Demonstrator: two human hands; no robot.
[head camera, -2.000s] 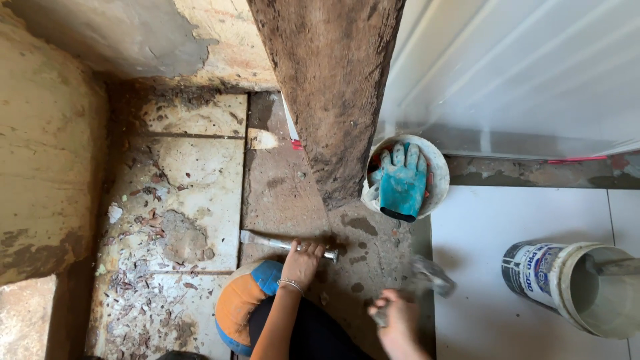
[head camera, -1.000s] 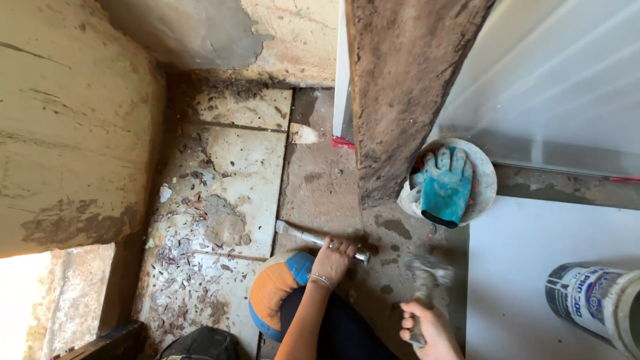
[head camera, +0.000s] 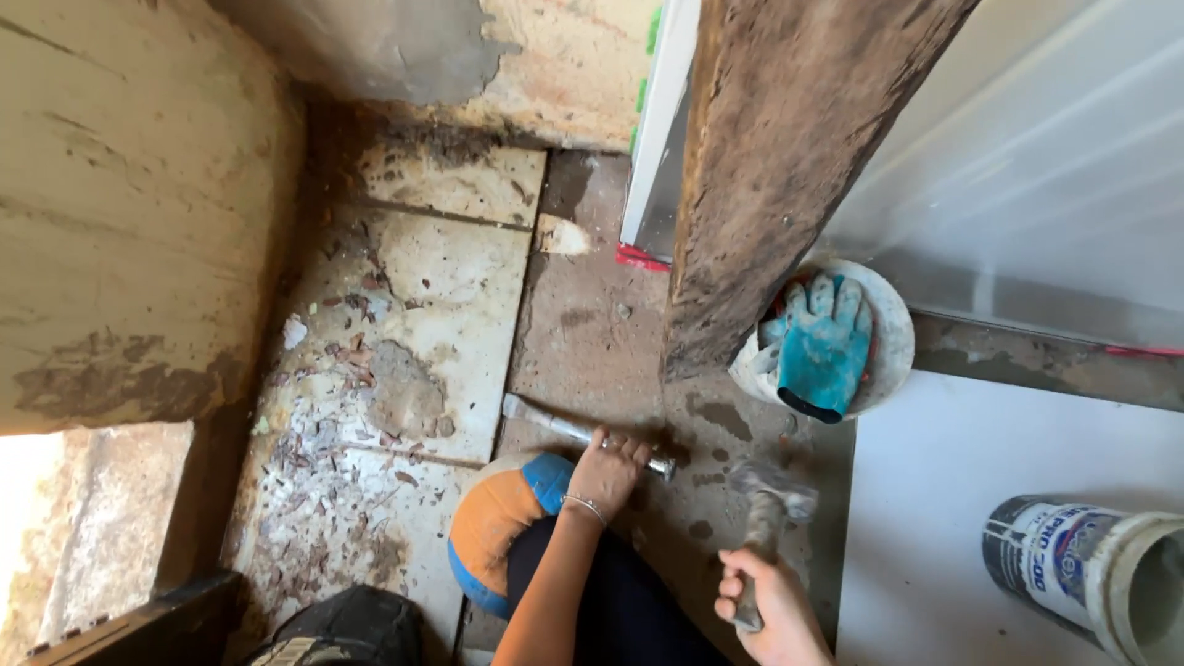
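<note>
My left hand (head camera: 609, 467) grips a metal cold chisel (head camera: 564, 426) that lies nearly flat over the bare floor strip. The chisel's flat end touches or nearly touches the edge of an old stained floor tile (head camera: 462, 324); its struck end sticks out to the right of my fist. Right of it, my right hand (head camera: 768, 601) holds a short hammer (head camera: 768, 513) by its handle, the head slightly blurred and apart from the chisel. An orange and blue knee pad (head camera: 497, 518) is beside my left forearm.
A thick wooden post (head camera: 768, 176) stands ahead, with a white bucket (head camera: 893, 324) holding a teal work glove (head camera: 826, 342) at its base. A labelled pail (head camera: 1064, 564) is on a large white tile (head camera: 934, 518) at right. Debris covers the old tiles; a black bag-like object (head camera: 351, 629) is below.
The hammer, seen low and blurred at right two seconds ago, has changed position and now points up and away from me. My left hand keeps its hold on the chisel. The view has shifted left.
</note>
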